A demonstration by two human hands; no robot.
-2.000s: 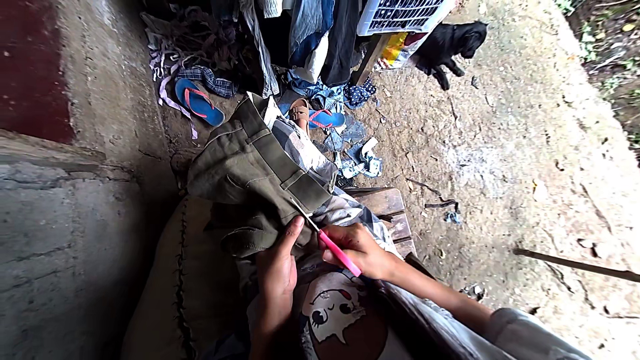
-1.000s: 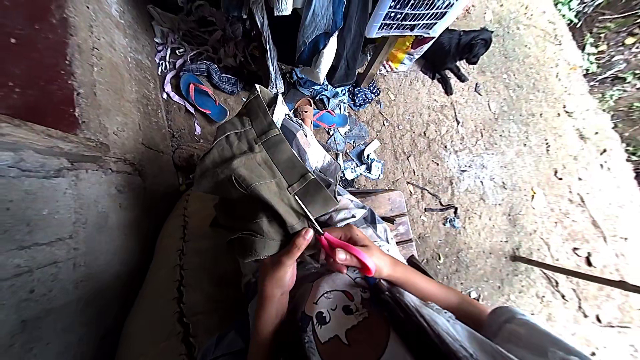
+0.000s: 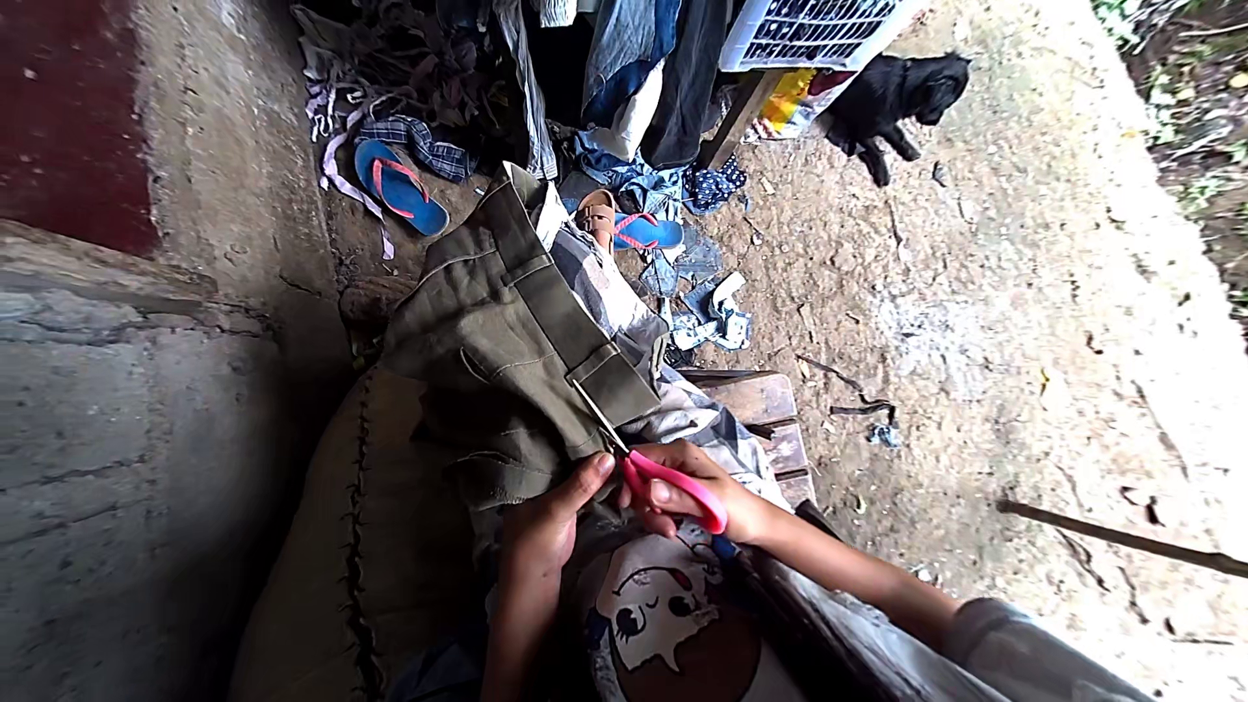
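A pair of pink-handled scissors (image 3: 697, 495) is in my right hand (image 3: 710, 480), its blades against the fabric just below the waistband of an olive-green garment, seemingly trousers (image 3: 487, 331). My left hand (image 3: 556, 507) grips the garment's edge, its thumb close to the scissors' pivot. The waistband (image 3: 556, 292) with its belt loops runs from the upper left down to the blades. Grey and white patterned cloth (image 3: 614, 292) lies under and beside the garment. My left fingers are mostly hidden by the fabric.
A wooden bench (image 3: 770, 409) shows at the right of the cloth, and a stitched sack (image 3: 322, 546) at the left. Blue flip-flops (image 3: 400, 187), a brown sandal (image 3: 597, 216) and scraps lie on the ground. A black dog (image 3: 892, 102) lies near a white plastic crate (image 3: 814, 34).
The scissors' handles stand wider apart than two seconds ago, when they looked closed together. My left hand keeps its hold on the garment.
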